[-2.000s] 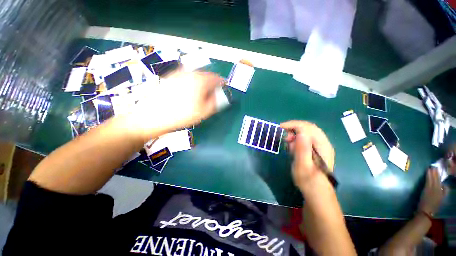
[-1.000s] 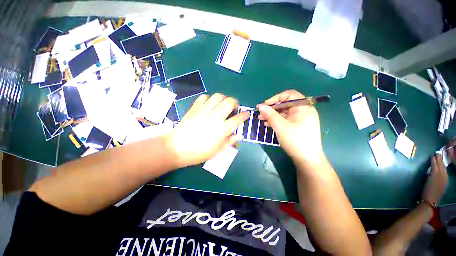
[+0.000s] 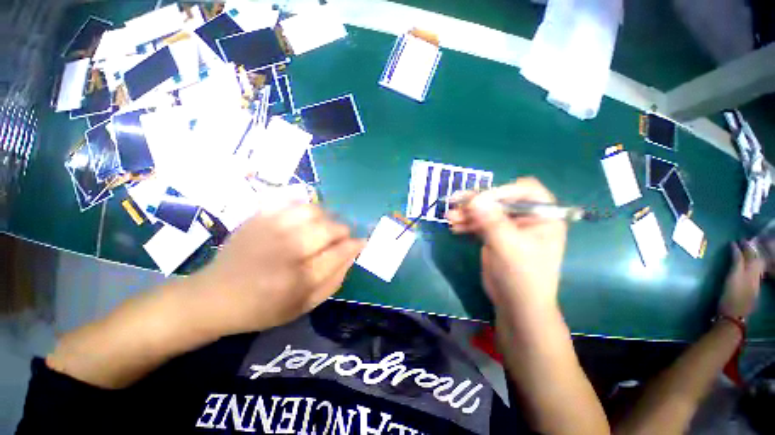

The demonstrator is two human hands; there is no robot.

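Note:
A white-backed LCD module [image 3: 387, 253] lies tilted on the green mat, its orange tab end towards the liner sheet. The white release liner sheet [image 3: 415, 189] carries several parallel black bars; my fingers cover its lower right part. My right hand [image 3: 520, 234] grips a slim dark pen-like tool [image 3: 540, 208], its rear end blurred. A thin dark strip or tip [image 3: 416, 223] runs from my right fingertips over the module's upper end; I cannot tell which. My left hand [image 3: 276, 263] is blurred, fingers curled, just left of the module; whether it holds anything is hidden.
A large pile of modules [image 3: 191, 144] lies at left. White-backed modules [image 3: 409, 70] lie stacked at the back. Several modules [image 3: 649, 238] are scattered at right, near another person's hand [image 3: 745, 276]. Translucent packing sheet [image 3: 571, 64] hangs over the mat's pale back strip.
My left hand first left the pile, then drew back from the liner sheet towards the wearer. My right hand has moved slightly right and down, uncovering more bars. A module now lies below the sheet.

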